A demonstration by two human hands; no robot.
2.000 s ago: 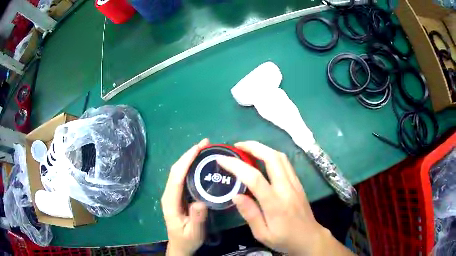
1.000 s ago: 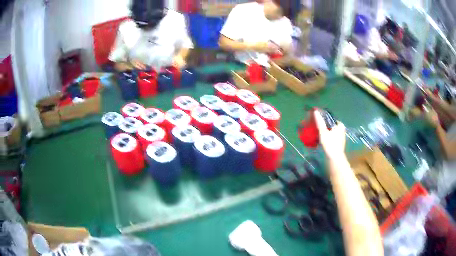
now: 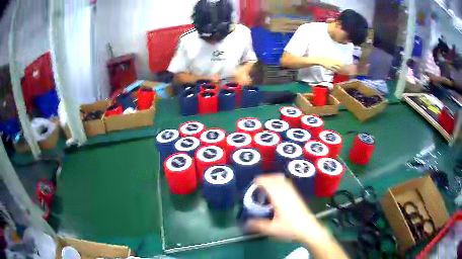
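My right hand (image 3: 283, 207) is slightly blurred and holds a dark blue speaker (image 3: 252, 205) by its white-ringed top, at the front of the group on the bench. Fingers and thumb are around its top edge. Behind it stand rows of red speakers (image 3: 181, 177) and dark blue speakers (image 3: 220, 188), upright with white-ringed tops. One red speaker with a dark top (image 3: 361, 149) stands apart on the right. My left hand is not in view.
Black rings (image 3: 362, 222) lie at the lower right beside a cardboard box (image 3: 415, 212) and a red crate edge (image 3: 448, 235). A pale divider strip (image 3: 218, 244) crosses in front. The white mallet head (image 3: 299, 254) shows at the bottom edge. Two people (image 3: 215, 53) work across the bench.
My right hand has left the red speaker, which now stands on the right, and moved left onto a dark blue one. The view has shifted, so the speaker rows appear further right.
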